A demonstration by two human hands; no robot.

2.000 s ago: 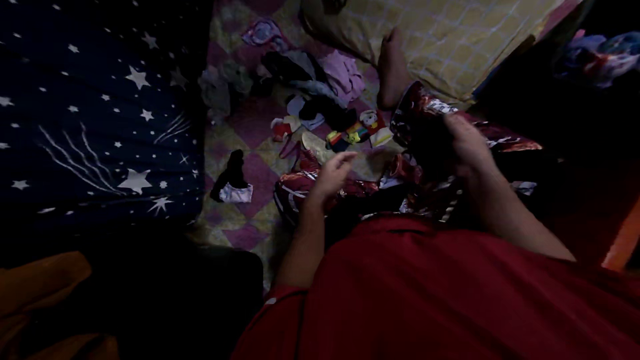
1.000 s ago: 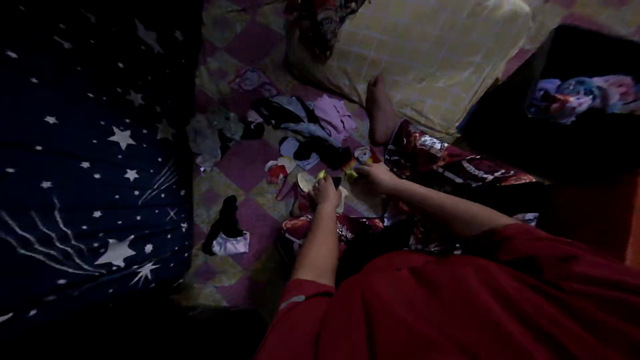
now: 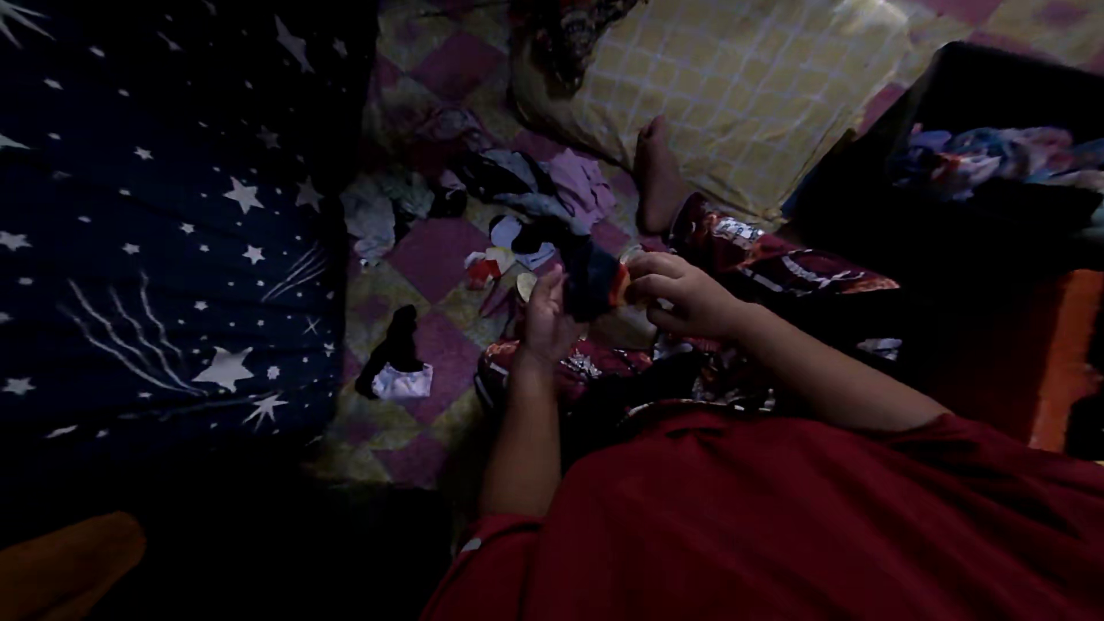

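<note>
My left hand point(image 3: 545, 323) is upright above my lap with its thumb raised, close to the left side of a dark cloth item point(image 3: 591, 278); whether it touches the cloth cannot be told. At the cloth's orange and red edge, my right hand point(image 3: 668, 289) has its fingers curled on the fabric. Small clothes lie on the floor beyond: a pink garment point(image 3: 580, 185), a grey and black one point(image 3: 509, 177), and white and red pieces point(image 3: 485, 269). The dim light hides their exact kinds.
A dark blue star-print cloth point(image 3: 190, 259) covers the left side. A black and white garment point(image 3: 401, 379) lies on the patterned floor point(image 3: 435, 259). Ahead is a yellow checked cushion point(image 3: 733, 95) beside my bare foot point(image 3: 658, 177). Bundled cloths point(image 3: 992, 159) sit in a dark container at right.
Both hands were apart two seconds ago, then came together low over the clothes. Now they are apart again, with the dark cloth between them. The view has shifted somewhat.
</note>
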